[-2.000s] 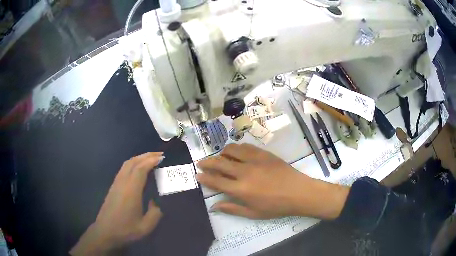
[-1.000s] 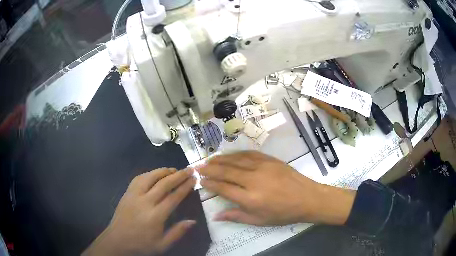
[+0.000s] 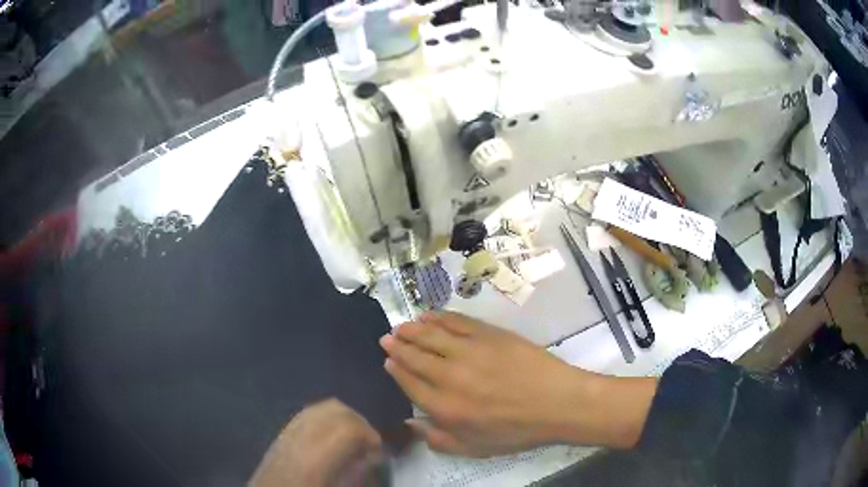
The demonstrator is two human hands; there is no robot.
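A large black fabric panel [image 3: 219, 342] lies left of and up to the needle area of the off-white sewing machine [image 3: 571, 105]. Its pale scalloped edging [image 3: 143, 233] shows at the upper left. My right hand [image 3: 476, 380] lies flat, palm down, at the panel's right edge, just below the needle plate [image 3: 434, 285]; what is under its fingers is hidden. My left hand [image 3: 328, 445] is blurred and low over the panel, fingers curled; I cannot tell if it holds anything. The small white label seen earlier is not visible.
Small cream labels [image 3: 514, 276] lie right of the needle. Grey tweezers [image 3: 600, 300] and black snips [image 3: 630, 302] lie beside them. A long printed white label [image 3: 654, 218], an orange-yellow stick [image 3: 640, 245] and a black handle [image 3: 731, 262] lie under the arm.
The white label was between my hands and is now out of sight. My left hand has moved down and away from my right hand. The whole view has shifted slightly.
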